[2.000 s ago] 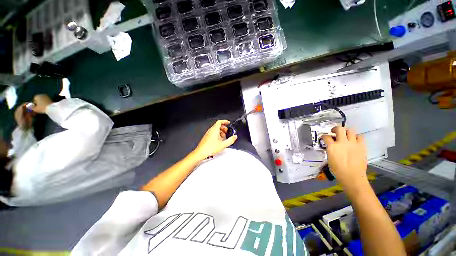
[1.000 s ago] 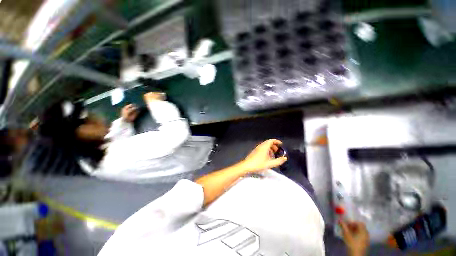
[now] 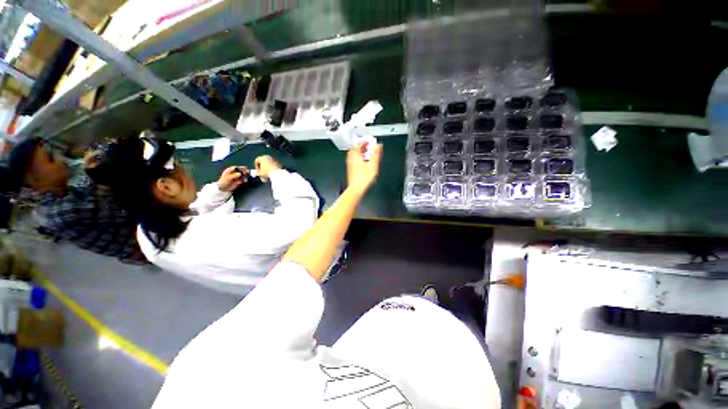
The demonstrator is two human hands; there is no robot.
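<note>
My left hand [image 3: 363, 166] is stretched out over the green bench, its fingertips pinching a crumpled white wipe [image 3: 369, 145] beside other white wipes. No black housing shows in it. My right hand is out of the picture. The blister tray [image 3: 585, 172] holds rows of black housings on the bench, its clear lid [image 3: 479, 52] open behind it. The white bench machine [image 3: 551, 275] is at lower right, with a blurred fixture area [image 3: 714, 375] at the picture's edge.
A coworker in white [image 3: 239, 232] sits at left, hands at the bench, with another person beyond. A white parts tray [image 3: 307, 92] stands behind. A metal rail [image 3: 319, 133] crosses the bench. A red button [image 3: 527, 393] and orange fitting [image 3: 515, 281] sit at the machine's left side.
The view has swung left. My left hand has moved from above my lap to the wipes, and the black housing no longer shows in it. My right hand has left the picture.
</note>
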